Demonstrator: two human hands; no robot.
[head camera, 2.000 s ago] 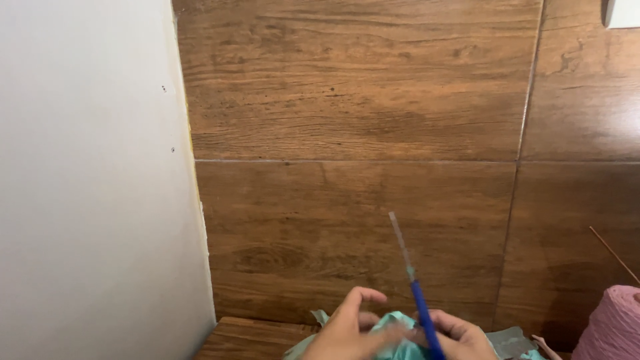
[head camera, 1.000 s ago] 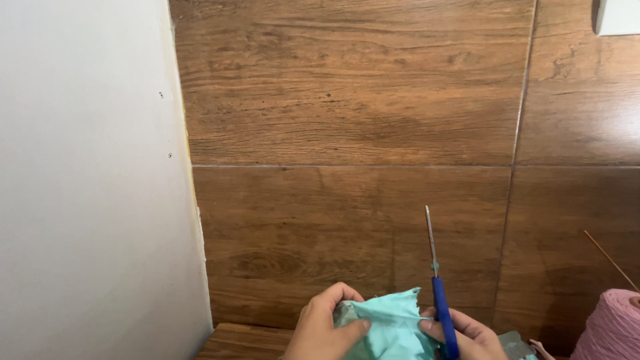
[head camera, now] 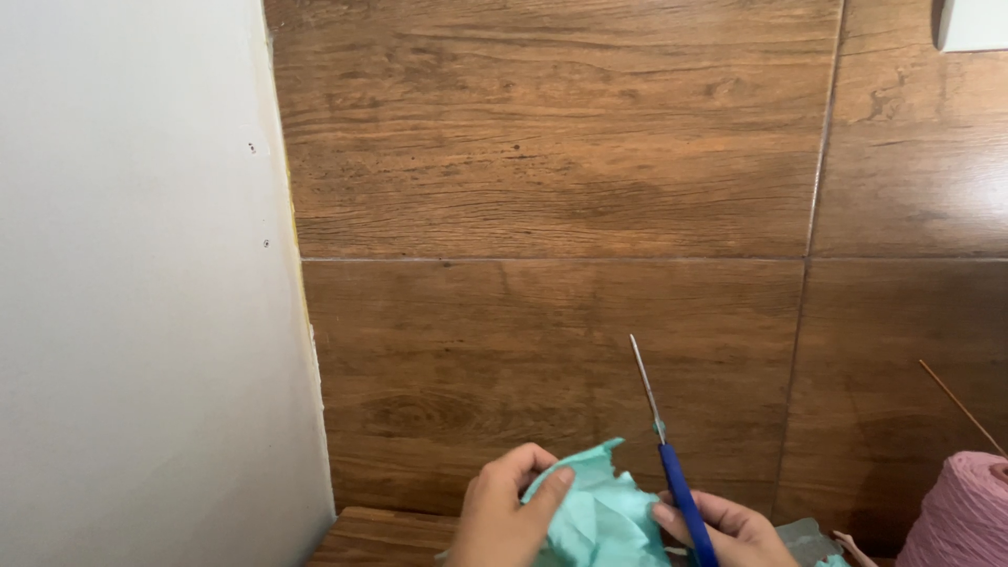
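Observation:
A piece of turquoise fabric (head camera: 602,512) with a ragged upper edge hangs between my two hands at the bottom of the view. My left hand (head camera: 508,504) pinches its left side between thumb and fingers. On the other side, my right hand (head camera: 728,528) holds blue-handled scissors (head camera: 687,504), their closed blades pointing up and slightly left. The thumb of that hand is at the fabric's right edge; whether it pinches the cloth is hard to tell. The lower part of the fabric is cut off by the frame.
A cone of pink yarn (head camera: 957,512) stands at the lower right, with a thin brown stick (head camera: 961,405) beside it. Greyish translucent material (head camera: 807,539) lies near my right hand. A white wall (head camera: 150,283) bounds the left, and wood-look tiles (head camera: 551,339) lie behind. A white object (head camera: 975,25) is at upper right.
The turquoise fabric, mostly hidden behind my fingers two seconds ago, is now spread between my hands. The scissors tilt further left than one second ago.

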